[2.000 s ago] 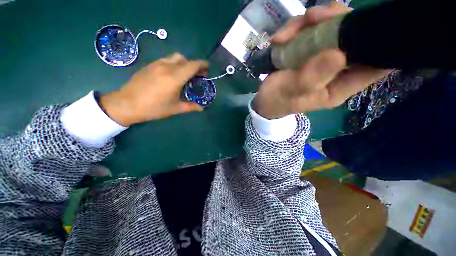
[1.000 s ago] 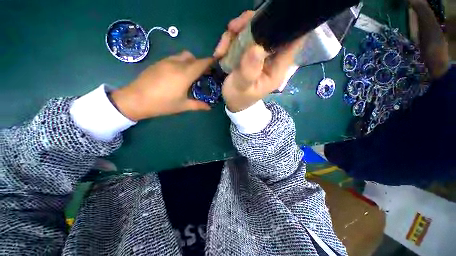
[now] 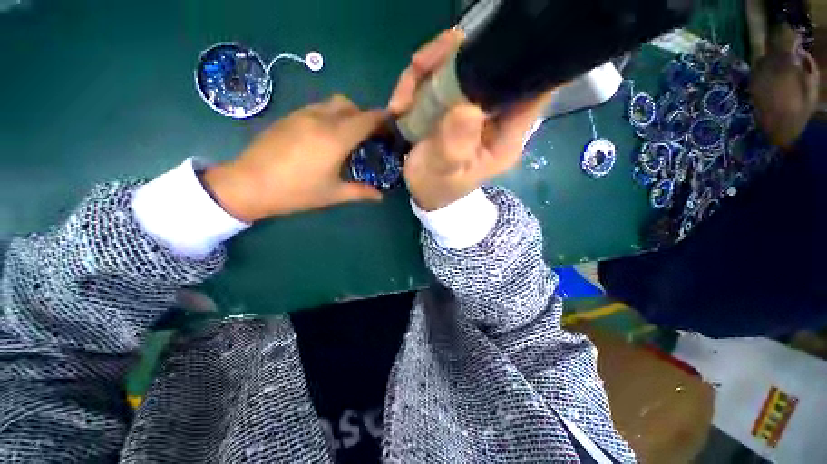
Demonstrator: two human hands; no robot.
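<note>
My left hand (image 3: 304, 161) holds a small round unit (image 3: 374, 164) between thumb and fingers over the green bench. The unit has a blue circuit face in a black housing. My right hand (image 3: 467, 145) is wrapped around the beige nose of a thick black electric screwdriver (image 3: 553, 50). The screwdriver is tilted, its nose end at the unit's right edge; the tip is hidden by my fingers. A second, larger-looking round unit (image 3: 233, 81) lies at the upper left, with a white lead wire ending in a pale round end piece (image 3: 314, 62).
The white-grey screw feeder (image 3: 589, 91) is partly hidden behind the screwdriver. A pale-centred round part (image 3: 598, 158) lies right of it. A tangled pile of wired ring parts (image 3: 694, 131) is farther right, beside a coworker's hand (image 3: 787, 82) and dark sleeve. A brown carton (image 3: 648, 394) stands below the bench.
My right hand and the screwdriver have moved left and down from the feeder to the held unit. My left hand has shifted slightly right. In the last second little has moved.
</note>
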